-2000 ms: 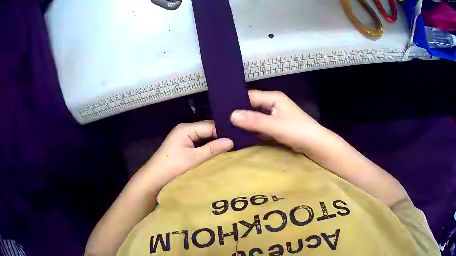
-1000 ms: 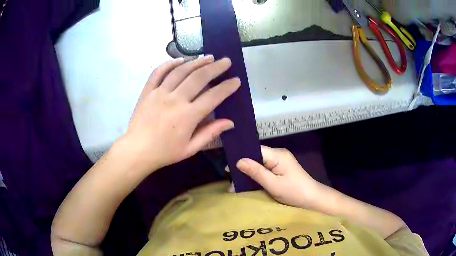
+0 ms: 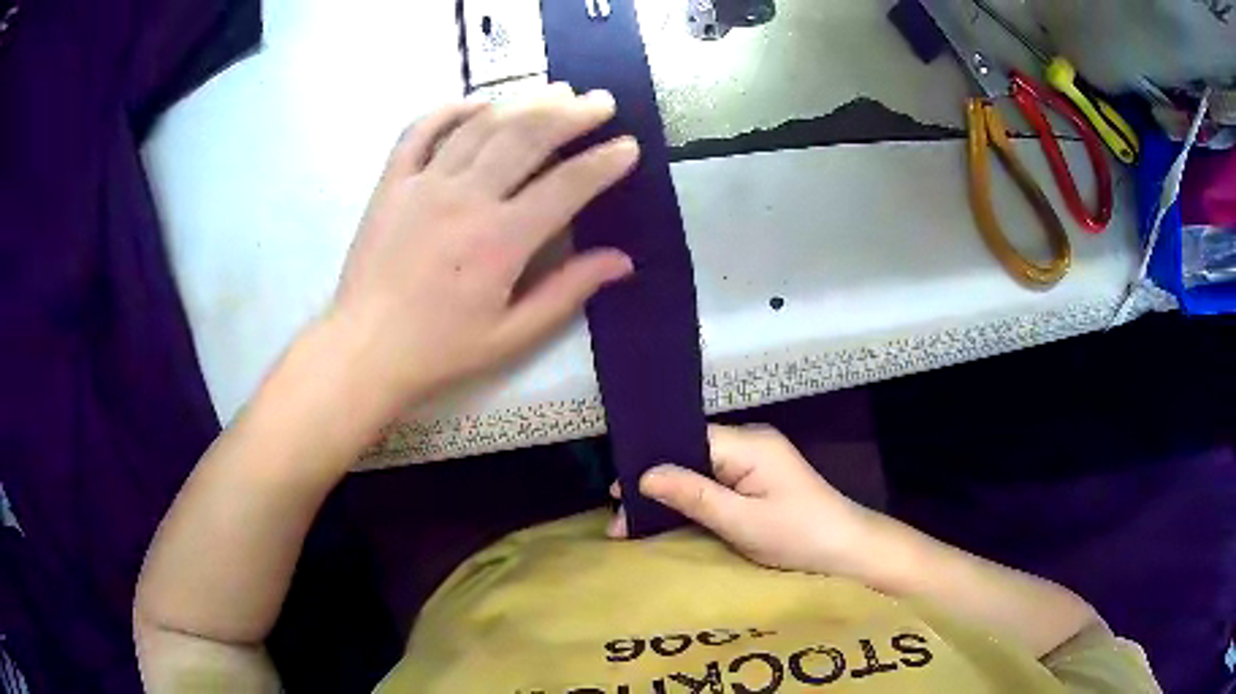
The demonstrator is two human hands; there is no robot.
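Note:
A long dark purple fabric strip (image 3: 637, 298) runs from the top edge down over the white machine bed (image 3: 813, 231) and past its front edge. My left hand (image 3: 488, 231) lies flat, palm down, on the bed at the strip's left side, fingers apart, with fingertips resting on the strip. My right hand (image 3: 746, 495) grips the lower part of the strip just off the front edge, thumb on top and fingers partly hidden beneath. The metal plate (image 3: 800, 68) shows at the top.
Scissors with orange-yellow and red handles (image 3: 1017, 190) and a yellow-handled tool (image 3: 1095, 115) lie at the right. A blue tray (image 3: 1159, 203) holds pink cloth. Purple cloth (image 3: 81, 298) hangs at the left. A printed measuring scale (image 3: 895, 355) runs along the front edge.
My left hand has moved from the strip's lower part up onto the bed and slightly further up since. My right hand still holds the strip, now lower in view. More of the machine bed shows.

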